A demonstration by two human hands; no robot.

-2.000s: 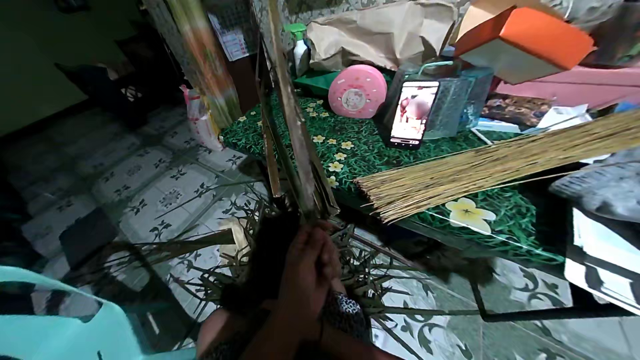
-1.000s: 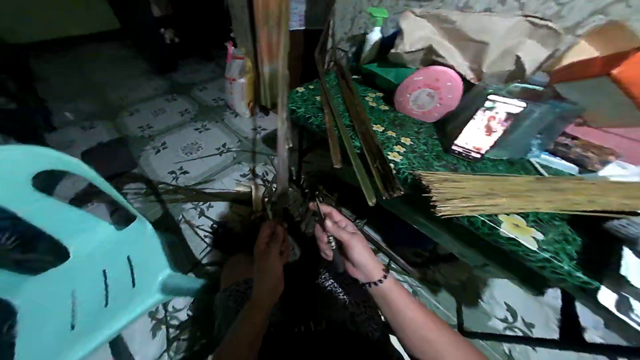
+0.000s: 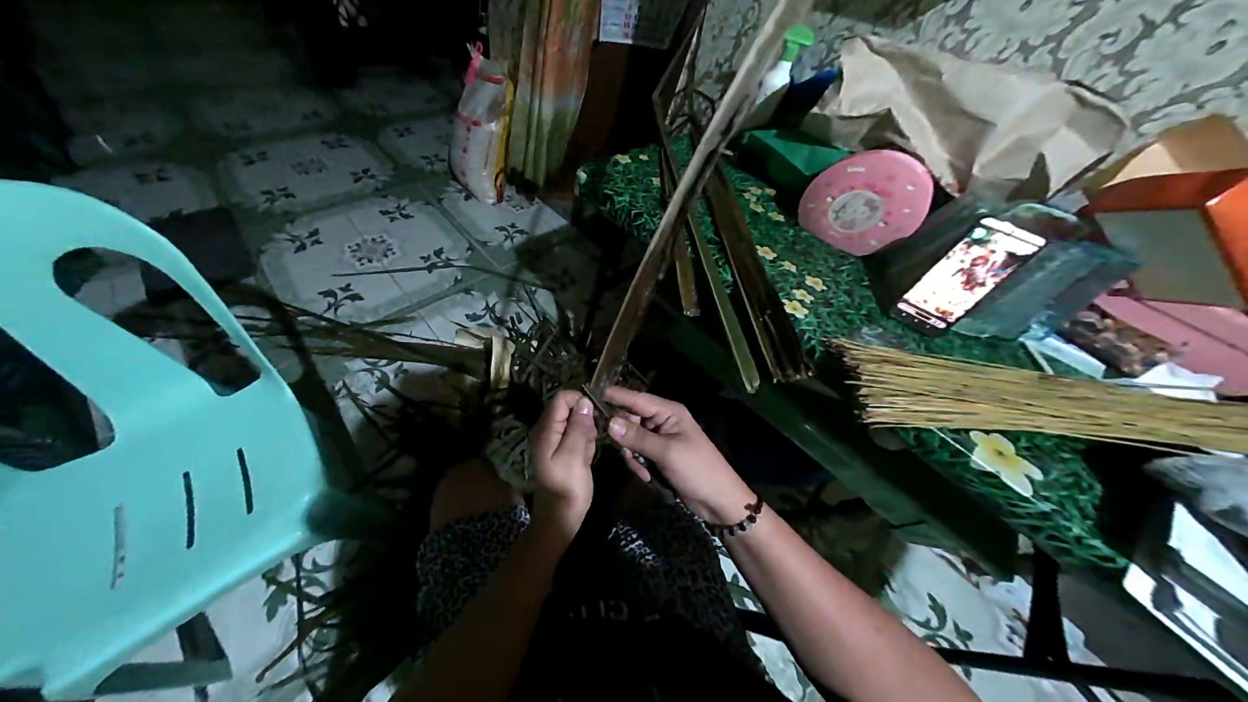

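Note:
A long brown palm leaf strip (image 3: 663, 234) rises from between my hands toward the top of the view. My left hand (image 3: 564, 458) pinches its lower end between thumb and fingers. Close beside it, my right hand (image 3: 673, 453) has its thumb and fingertips at the same end and holds a slim dark tool, perhaps a knife, mostly hidden by the fingers. More brown and green leaf strips (image 3: 756, 283) lean on the table edge just beyond. A bundle of thin yellowish sticks (image 3: 1043, 395) lies on the table to the right.
A turquoise plastic chair (image 3: 195, 478) stands at the left. Leaf scraps (image 3: 546, 361) litter the tiled floor. The table with a green flowered cover (image 3: 819, 322) holds a lit phone (image 3: 970, 273), a pink round object (image 3: 866, 202), a brown paper bag (image 3: 975, 117) and an orange box (image 3: 1189, 224).
My hands have come together at the strip's lower end; a second ago they were slightly apart. Several strips now leaning on the table were not there separately two seconds ago.

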